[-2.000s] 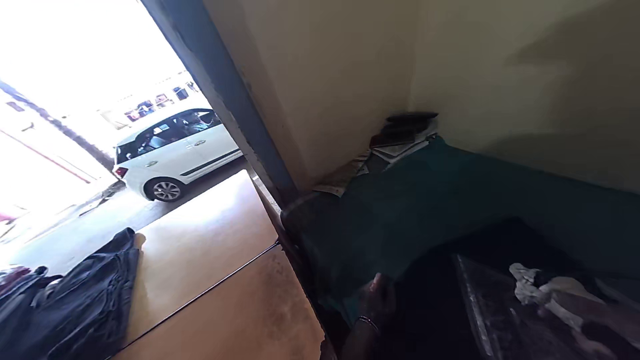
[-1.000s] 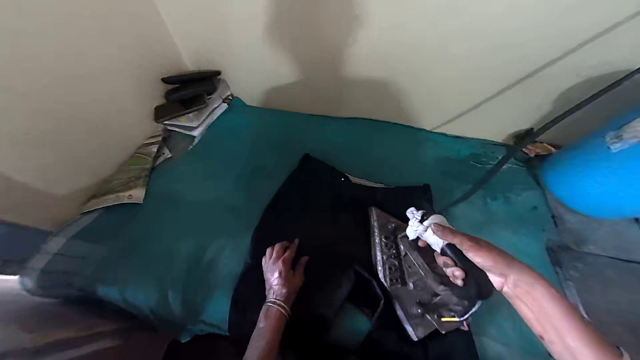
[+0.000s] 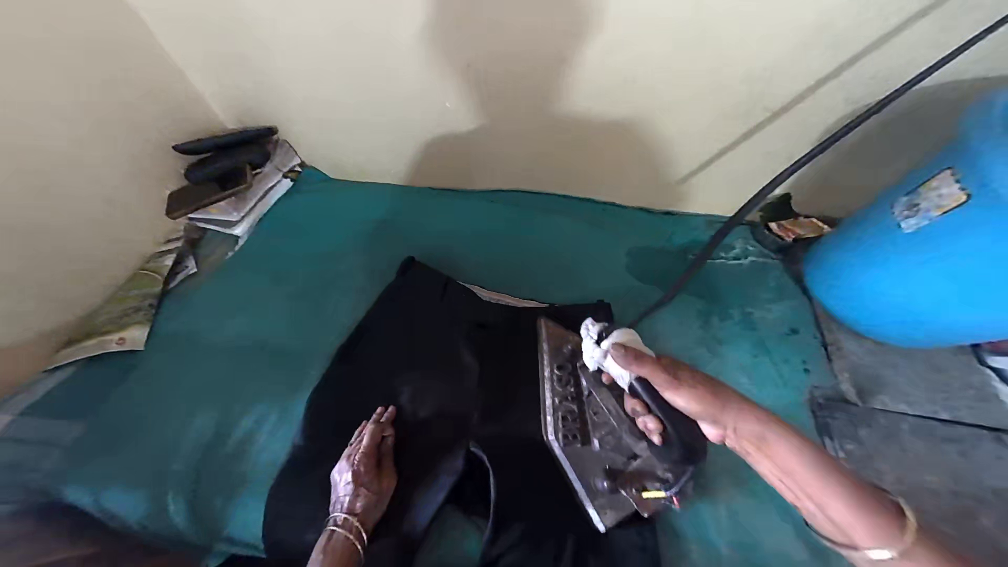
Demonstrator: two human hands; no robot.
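Observation:
Black trousers [image 3: 425, 362] lie on a green cloth [image 3: 260, 315], with the waistband toward the wall. My left hand [image 3: 366, 468] rests flat on the trouser leg at the left, its fingers together and nothing held. My right hand [image 3: 669, 386] is closed around the black handle of a heavy metal electric iron [image 3: 567, 409]. White cloth [image 3: 618, 354] wraps the front of that handle. The iron is over the right side of the trousers; whether its sole touches them cannot be told. A black cord [image 3: 787, 173] runs from the iron up to the right.
A blue rounded container [image 3: 921, 260] stands at the right, beside grey slabs [image 3: 921, 465]. Dark cases and a phone-like object [image 3: 209, 193] are stacked on papers in the left back corner. Printed paper [image 3: 126, 315] lies along the left wall. The wall closes off the far side.
The view has swung from a doorway with a white car to the green-covered surface. Since one second ago, my left hand's spread fingers have come together on the trousers.

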